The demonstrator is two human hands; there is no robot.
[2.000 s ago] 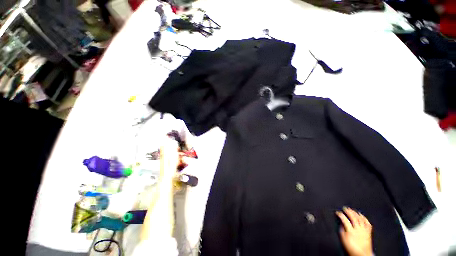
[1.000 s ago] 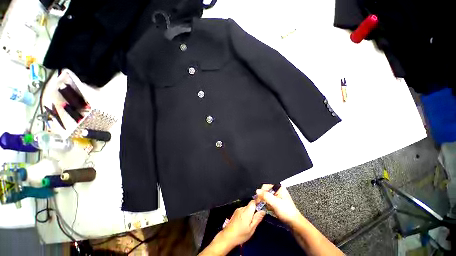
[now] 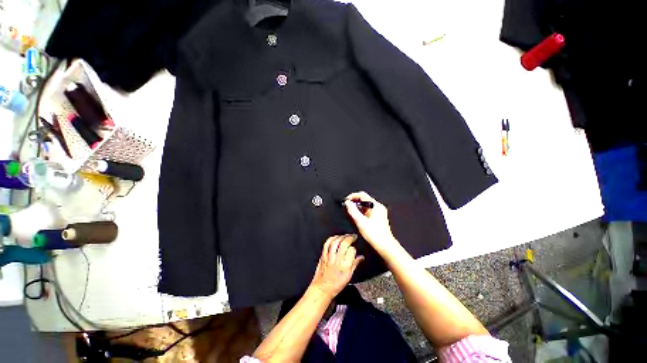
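Note:
A black collarless jacket [image 3: 269, 170] lies front up on the white table, with a centre row of round silvery buttons and a dark hanger [image 3: 268, 11] at its neck. My right hand [image 3: 369, 216] holds a small dark pen-like tool [image 3: 363, 204], its tip at the cloth just right of the lowest button [image 3: 317, 200]. My left hand [image 3: 338, 264] rests on the jacket front near the hem, below and left of my right hand, fingers slightly bent. I see nothing held in it.
Left on the table [image 3: 191, 308] are a perforated pink basket [image 3: 128, 147] with dark tools and several thread cones, one brown [image 3: 92, 232]. At right are orange-and-dark snips [image 3: 505, 137], a red cone [image 3: 543, 52] and a black garment pile [image 3: 603, 78]. A metal frame [image 3: 560, 291] stands beyond the table edge.
Both hands were together at the hem around the small tool. They have parted: my right hand has moved up with the tool to the lowest button, and my left hand now lies on the cloth.

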